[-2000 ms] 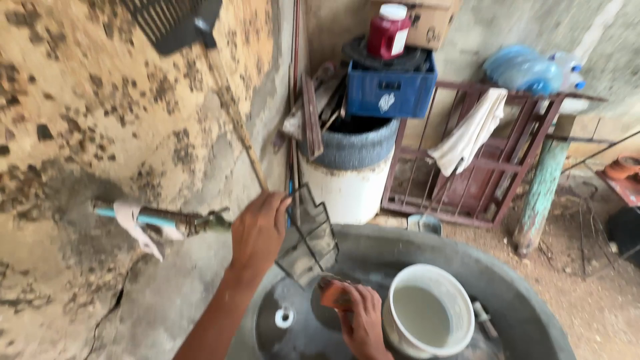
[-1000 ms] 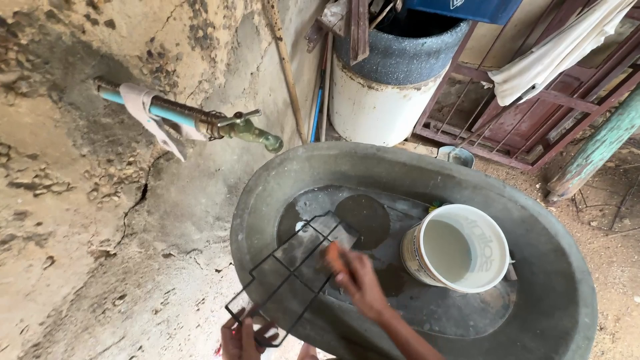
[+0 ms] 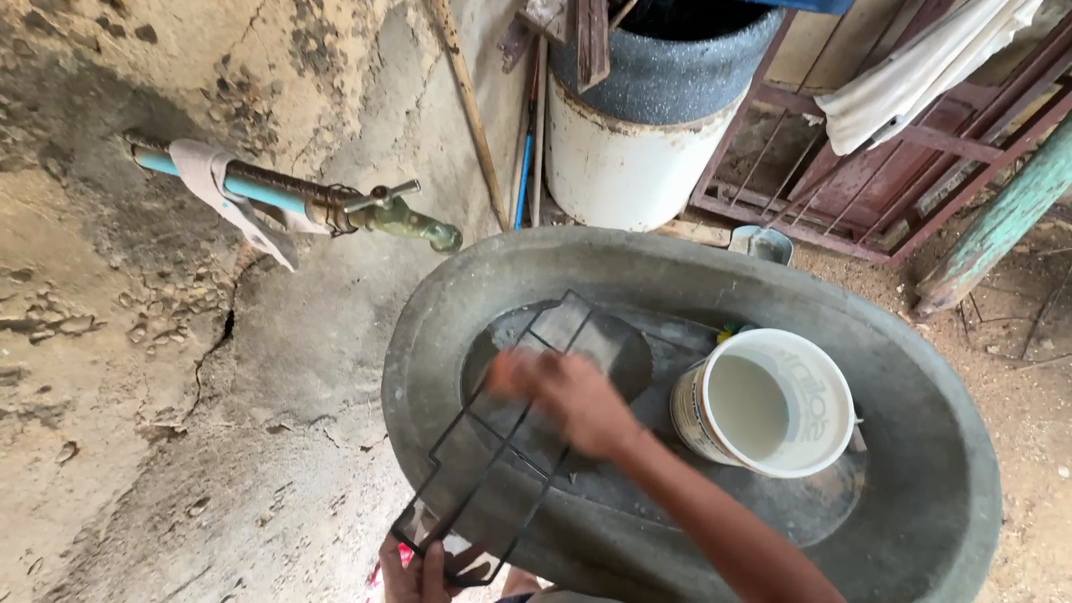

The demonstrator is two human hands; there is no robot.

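Slanting over the left part of a grey oval basin is a black metal wire grate. My left hand grips its near end at the bottom edge of the view. My right hand, blurred, is closed on an orange scrubbing pad against the grate's left side. A white plastic bucket with cloudy liquid stands inside the basin, right of my right hand. Beneath the grate's far end lies a flat grey piece, its kind unclear.
A brass tap on a wall pipe with a rag juts toward the basin's upper left. Behind the basin stand a white and grey drum, a small metal container and a maroon metal grille with a white cloth.
My left hand has gone from the grate's upper part to its near end. The grate now slants over the basin's left rim, and my right hand has moved left along it. The view has tilted down.
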